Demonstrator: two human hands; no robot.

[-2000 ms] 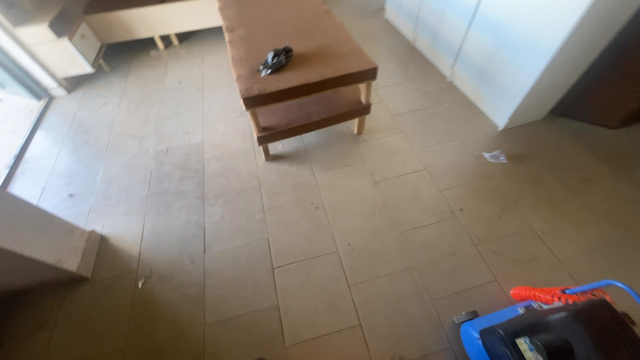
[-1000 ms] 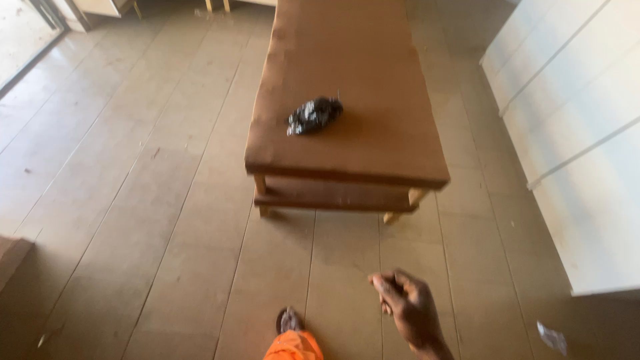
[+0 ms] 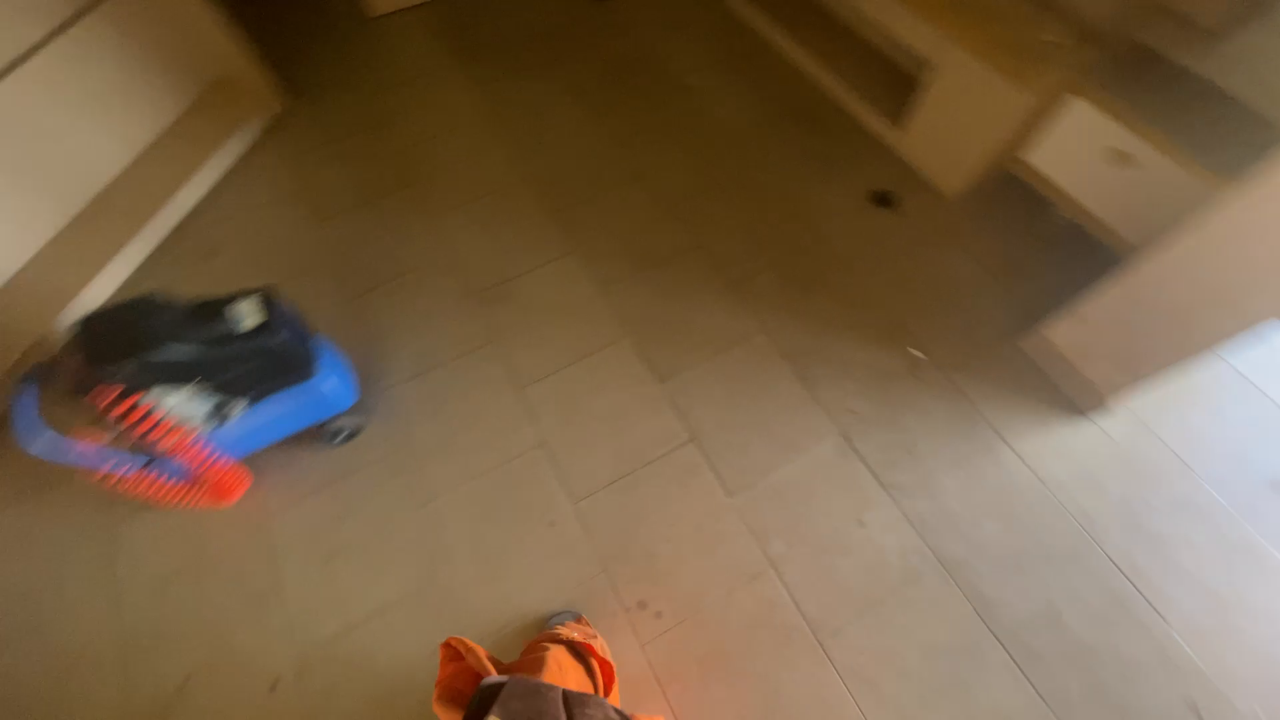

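Note:
Neither of my hands shows in the blurred head view. At the left, a blue wheeled cart or bucket (image 3: 285, 405) stands on the tiled floor, with a black bag or cloth (image 3: 190, 345) on top of it. A ribbed orange-red thing (image 3: 175, 450), perhaps a coiled hose or a brush, lies along its near side by a curved blue handle. My leg in orange trousers (image 3: 560, 660) and the tip of a shoe (image 3: 565, 619) appear at the bottom centre.
A pale cabinet (image 3: 90, 130) stands at the upper left. Wooden furniture with a white drawer front (image 3: 1115, 165) is at the upper right, beside a wall end (image 3: 1160, 290). A small dark thing (image 3: 883, 199) lies on the floor near the furniture.
The view has turned far round. The low brown table with the black plastic bag and the hand seen a second ago are out of frame; the blue cart is in view again.

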